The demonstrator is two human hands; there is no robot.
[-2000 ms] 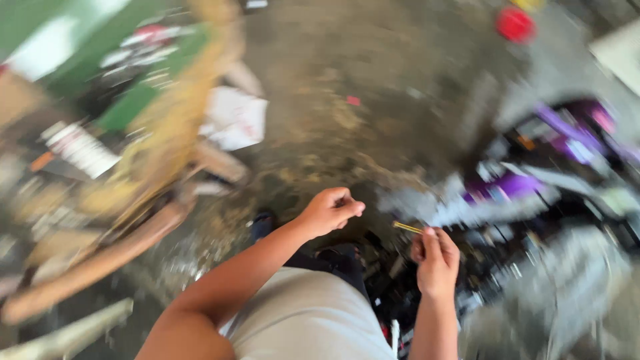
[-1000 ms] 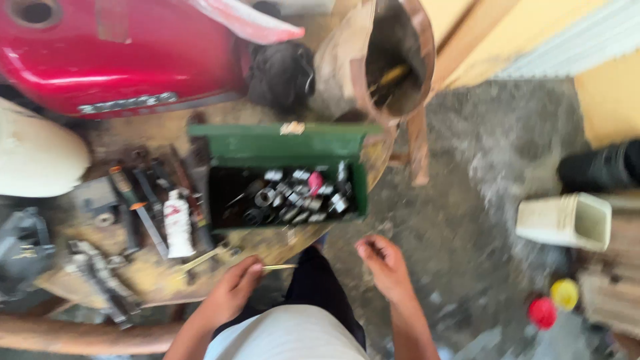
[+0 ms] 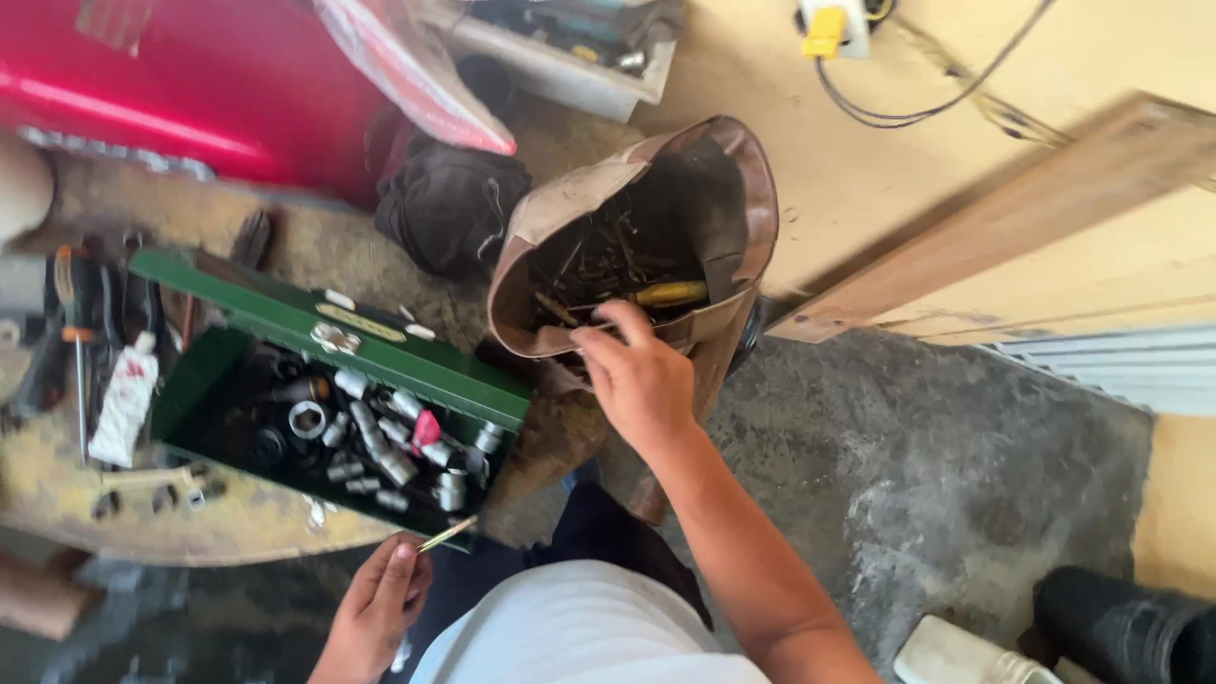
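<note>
My left hand (image 3: 385,584) pinches a thin, brass-coloured metal piece (image 3: 446,535) just below the front edge of the green metal toolbox (image 3: 427,366). Metal sockets (image 3: 380,442) and a small pink item (image 3: 427,429) lie in the open box. My right hand (image 3: 632,366) is at the near rim of a brown and tan bag (image 3: 766,190), its fingers around the edge or something slim there; which of these I cannot tell. Inside the bag are many small metal pieces and a yellow-handled tool (image 3: 670,294).
On the wooden table (image 3: 285,541) lie a screwdriver (image 3: 79,351), a white tube (image 3: 124,404) and a dark cloth bundle (image 3: 451,204). A red fuel tank (image 3: 237,95) and a grey bin of parts (image 3: 551,71) stand behind. A wooden plank (image 3: 978,228) leans at the right.
My right hand has moved from beside the toolbox to the rim of the bag. My left hand still holds the thin piece. The view has shifted towards the bag and the wall.
</note>
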